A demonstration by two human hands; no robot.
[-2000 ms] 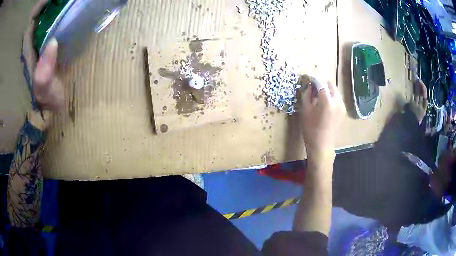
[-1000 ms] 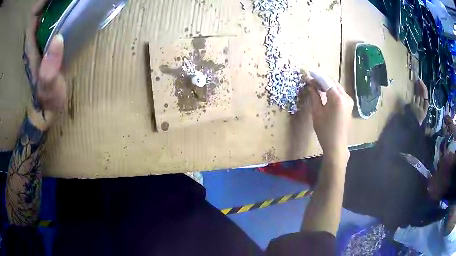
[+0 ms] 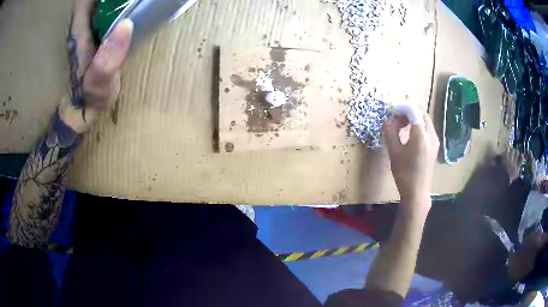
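Observation:
My left hand [image 3: 107, 69] holds a glossy green housing [image 3: 108, 13] with a silver rim at the top left; the picture's edge cuts the housing off. My right hand [image 3: 411, 141] is at the right edge of the long pile of small silver fasteners [image 3: 368, 114]. A white wrap [image 3: 408, 112] covers one of its fingers. Thumb and fingertips are pinched together; whether a fastener is between them cannot be seen. The cardboard pad [image 3: 240, 135] has a dark wet stain, stray bits and a white cap [image 3: 275, 98] at its middle.
Another green housing [image 3: 461, 120] with a dark insert lies right of my right hand. Several more green housings [image 3: 505, 45] are massed at the far right. A person in dark clothes [image 3: 474, 222] is at the lower right. The cardboard sheet [image 3: 156, 162] ends at the near bench edge.
The bench view has shifted to the right. My left hand still holds the housing. My right hand has drawn slightly back from the pile, its fingertips closer together.

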